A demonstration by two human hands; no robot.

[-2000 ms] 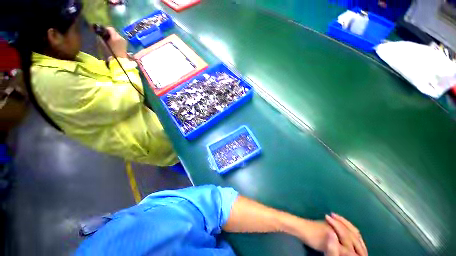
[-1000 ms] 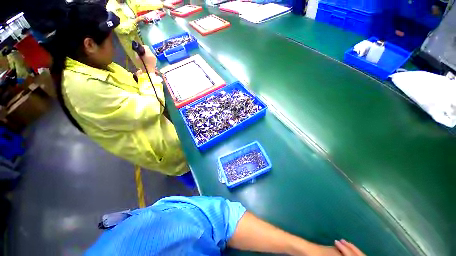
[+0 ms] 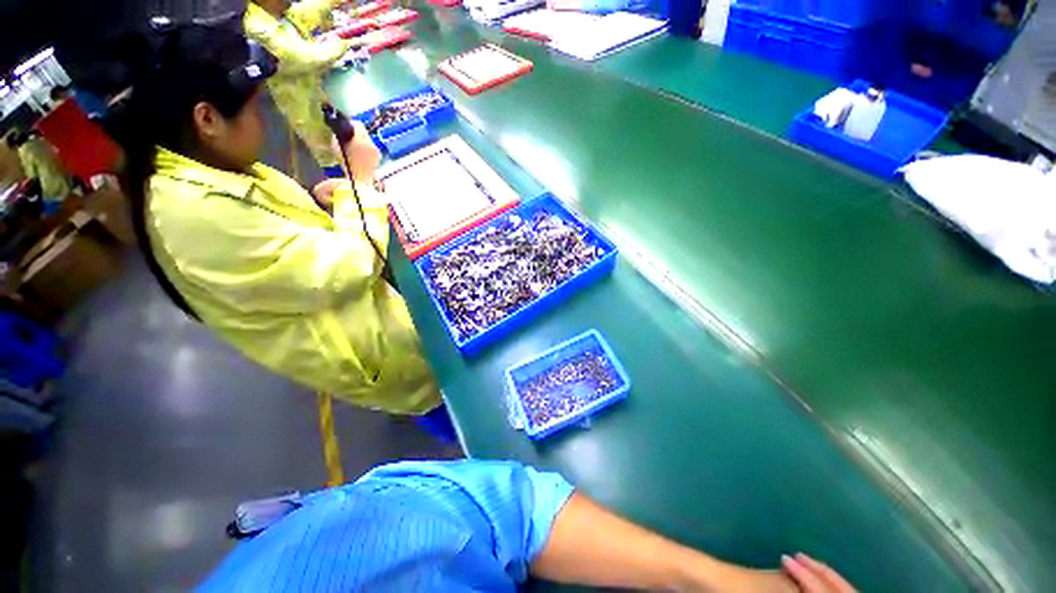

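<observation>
My left arm, in a blue sleeve, reaches right along the bottom edge over the green bench (image 3: 695, 463). My left hand (image 3: 764, 578) is mostly cut off by the bottom edge. A few fingers show there, and I cannot tell whether some belong to my right hand. No held object shows. The small blue screw bin (image 3: 622, 392), with a thin layer of tiny dark pieces, lies nearest in front of my arm. A large blue parts bin (image 3: 542, 308), heaped with silver and dark metal pieces, lies beyond it.
A person in yellow (image 3: 261, 272) at the left holds a dark corded screwdriver (image 3: 338, 123) by a white panel (image 3: 440, 191) in an orange-red tray. Another blue bin (image 3: 405, 137) lies beyond. A blue tray (image 3: 811, 133) and white bag (image 3: 984, 203) lie at the right.
Since two seconds ago the view has shifted, so the bins sit lower and further right and more of the far bench shows. My hand is now more cut off by the bottom edge.
</observation>
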